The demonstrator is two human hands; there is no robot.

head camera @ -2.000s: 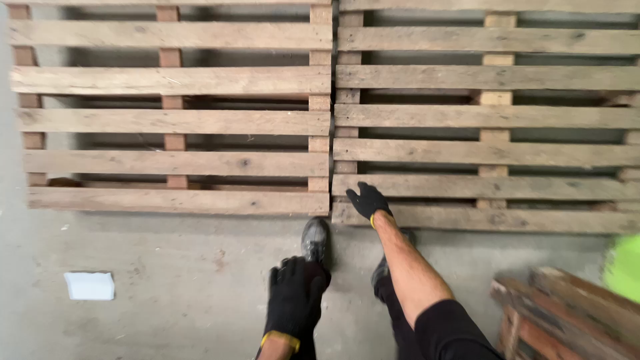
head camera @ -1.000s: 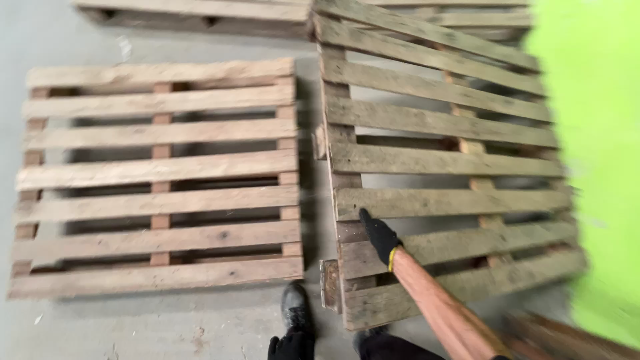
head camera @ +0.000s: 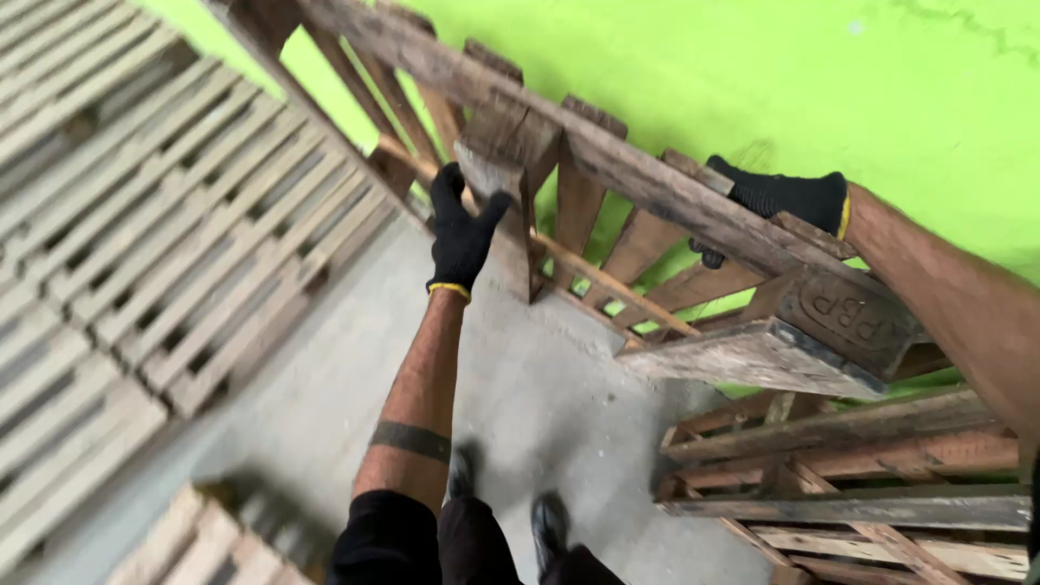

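A wooden pallet [head camera: 634, 183] stands on edge, tilted, close to the bright green wall. My right hand [head camera: 780, 199], in a black knit glove with a yellow cuff, reaches over its upper edge board from the wall side, fingers showing through a gap between slats, gripping it. My left hand [head camera: 465, 227], gloved alike, is at the pallet's middle block [head camera: 504, 162], thumb and fingers apart; whether it touches the wood is unclear. Stamped letters mark the near corner block [head camera: 853, 305].
Several flat pallets [head camera: 195, 219] lie side by side on the concrete floor at left. More pallets [head camera: 845, 504] are stacked at lower right, and part of another pallet [head camera: 203, 540] shows at the bottom left. The green wall [head camera: 812, 73] is behind the upright pallet.
The view has swung far toward the green wall. My right hand, on a flat-looking pallet earlier, now grips the top of a pallet on edge. My left hand has come back into view, raised beside it.
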